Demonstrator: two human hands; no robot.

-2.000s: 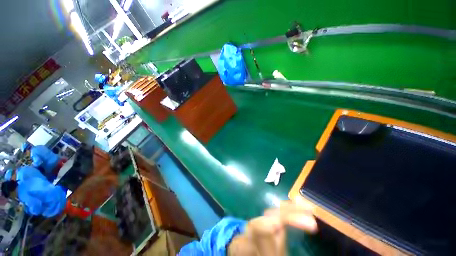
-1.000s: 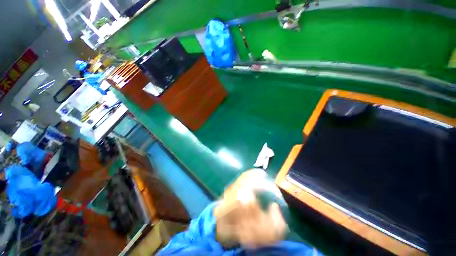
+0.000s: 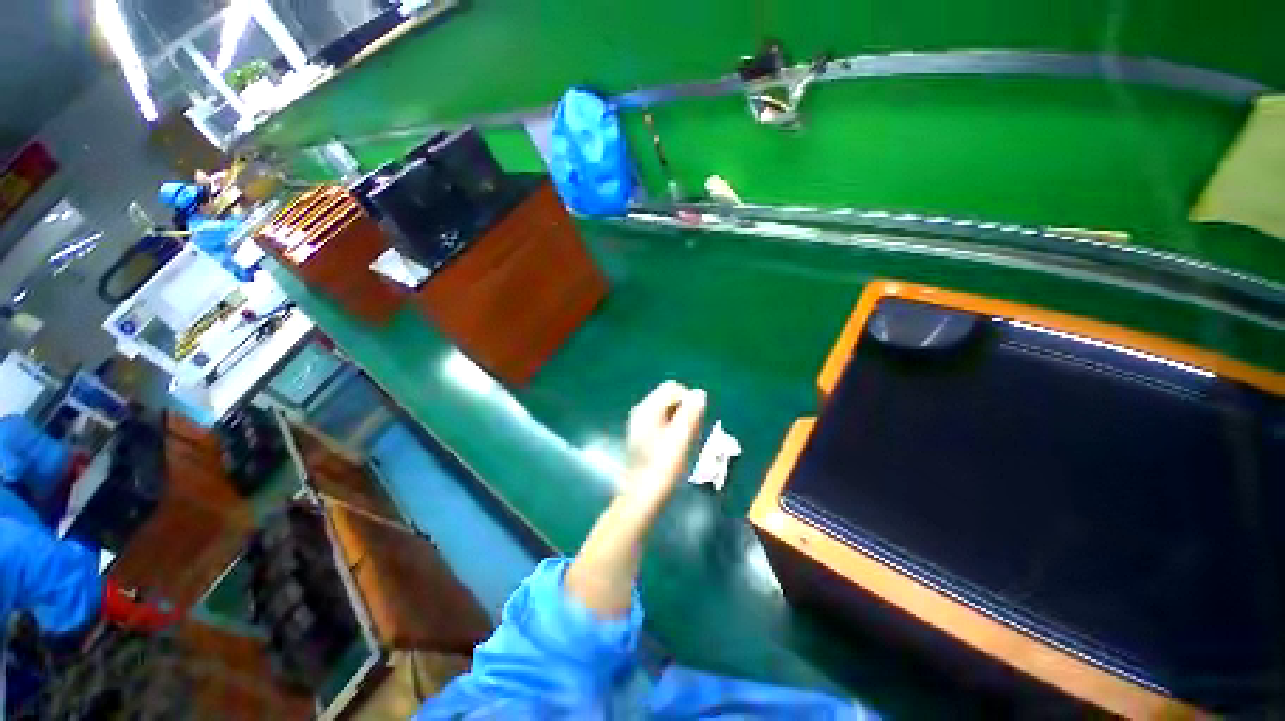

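Note:
The black glossy panel lies on the orange-brown top rim of a wooden housing at the right. A dark rounded shape shows near its upper left corner. My left hand is raised over the bench, left of the housing and apart from it. Its fingers are curled in; whether they hold anything small is unclear. A crumpled white scrap lies on the green bench just right of the hand. My right hand is not in view; only blue clothing shows at the bottom edge.
A brown housing with black units stands farther along the bench. A blue bag hangs at the green backboard. A metal rail runs behind. People in blue smocks and more cabinets are at the left. A yellow cloth hangs upper right.
My left hand was blurred near the housing's front left corner, then lower, apparently with the other hand. Now it is alone, extended forward beside the white scrap. The view has shifted.

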